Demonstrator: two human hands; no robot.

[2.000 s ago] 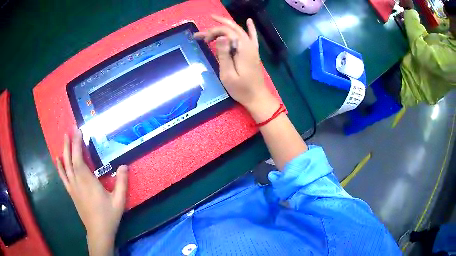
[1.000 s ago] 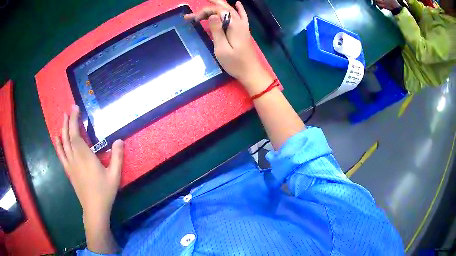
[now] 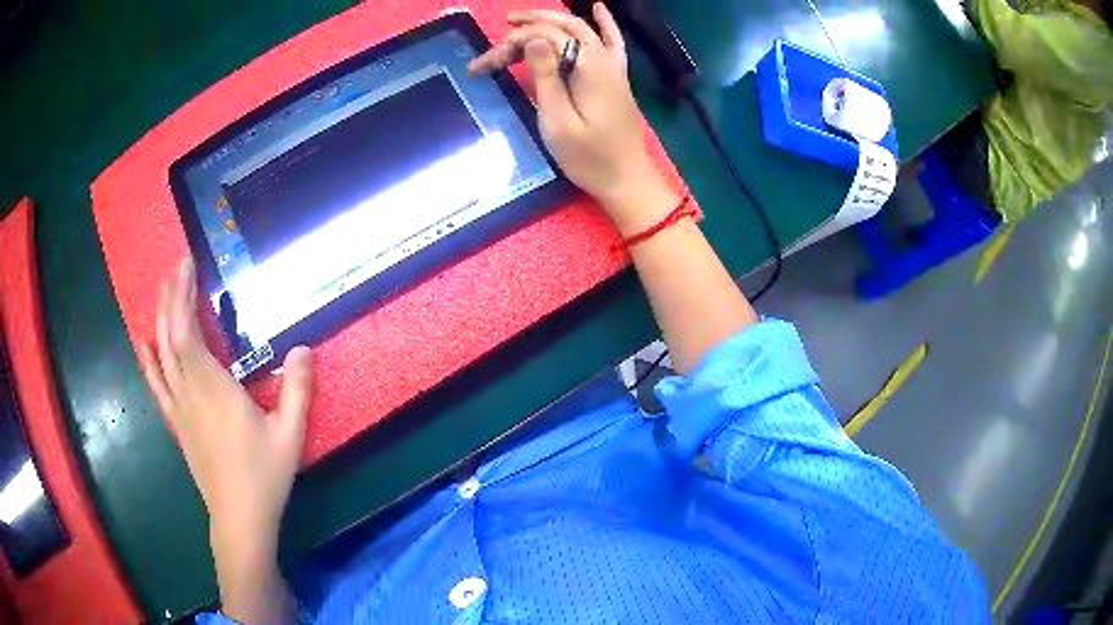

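A black-edged tablet (image 3: 354, 147) lies on a red foam tray (image 3: 427, 305), its screen lit with a dark window and a white lamp glare. A small white barcode label (image 3: 253, 359) is at its near left corner. My left hand (image 3: 232, 403) rests at the tablet's left edge, fingers along the side and thumb near the label. My right hand (image 3: 580, 104) is over the tablet's upper right corner, index finger pointing at the screen. It holds a short dark stick, perhaps a pen or stylus (image 3: 569, 56), between its fingers.
A blue bin (image 3: 791, 110) holds a label roll (image 3: 857, 110) whose printed strip hangs over the bench edge. A black cord (image 3: 741, 183) runs right of the tray from a dark scanner-like object (image 3: 653, 43). Another red tray (image 3: 61, 488) with a dark slab is at left. A person in yellow-green (image 3: 1037, 98) is at upper right.
The window on the screen has changed its content and its taskbar area looks different. My right index finger has shifted slightly over the upper right corner. My left hand stays at the left edge.
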